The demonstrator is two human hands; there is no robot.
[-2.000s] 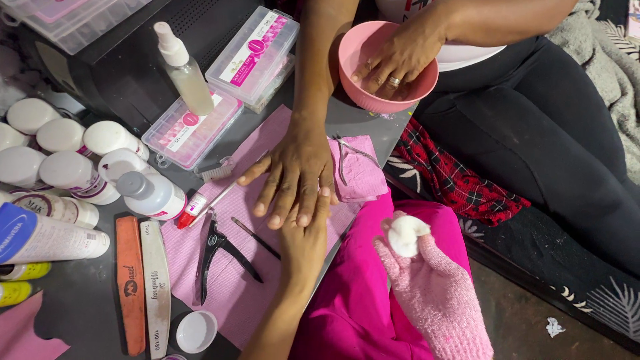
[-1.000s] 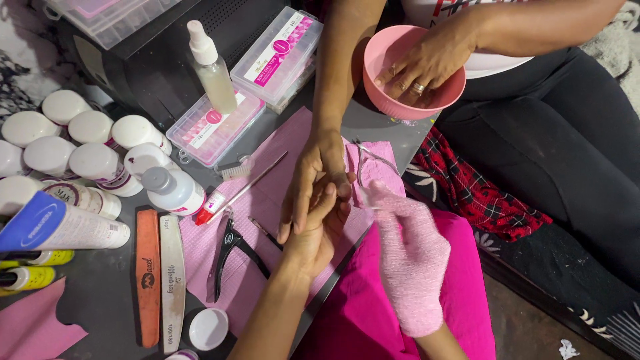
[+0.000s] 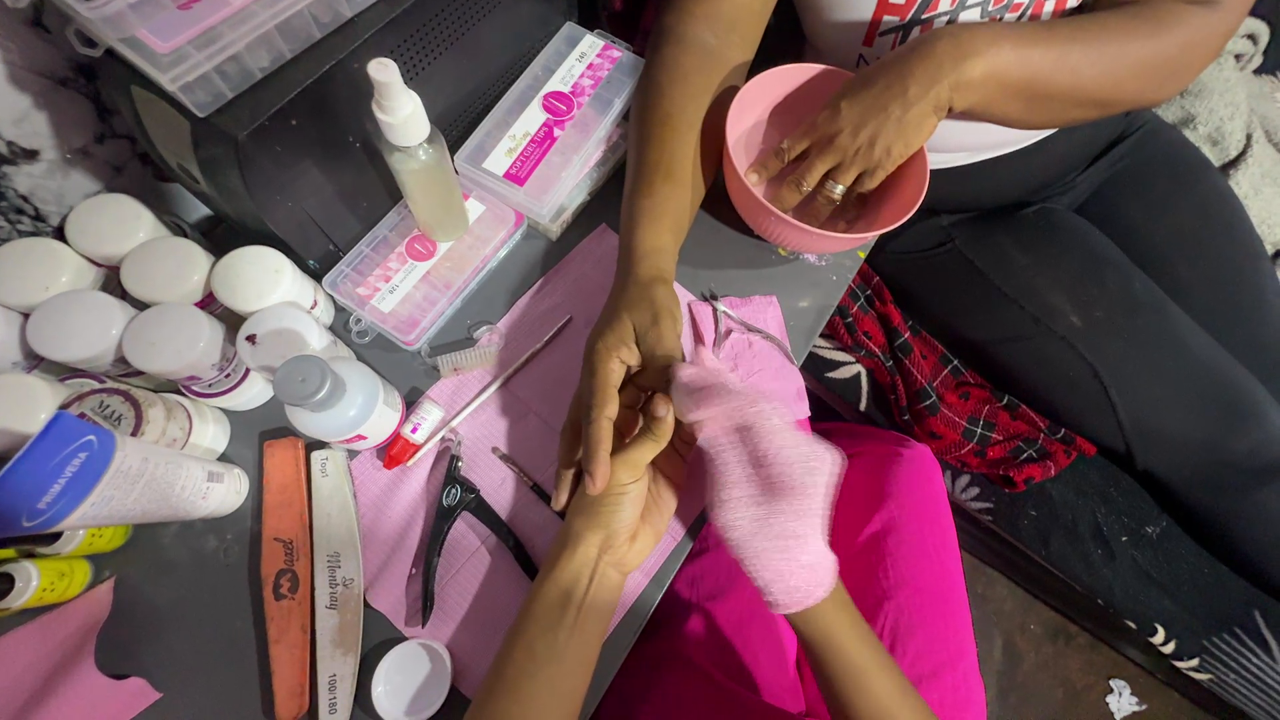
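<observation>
My bare left hand [image 3: 635, 490] is palm up under another person's hand [image 3: 625, 370] and holds its fingers. A pink knitted glove covers my right hand [image 3: 765, 470], blurred, with its fingertips at the edge of that person's hand. Whether the white cotton pad is still in my gloved fingers is hidden. Just beyond the glove, metal cuticle nippers [image 3: 750, 330] lie on a folded pink cloth [image 3: 770, 370]. The person's other hand [image 3: 860, 140], with rings, dips into a pink bowl [image 3: 745, 190].
A black-handled tip cutter [image 3: 465, 510], a thin stick [image 3: 500, 380] and a small red-capped bottle [image 3: 415, 430] lie on pink paper. Two nail files [image 3: 285, 580], a round white lid [image 3: 412, 680], many white-lidded jars [image 3: 170, 270], a spray bottle [image 3: 425, 170] and plastic tip boxes [image 3: 550, 120] stand around.
My gloved right hand, earlier palm up with white cotton away from the other hand, has moved left and turned over against it. My left hand has turned palm up, and the held hand has tilted sideways.
</observation>
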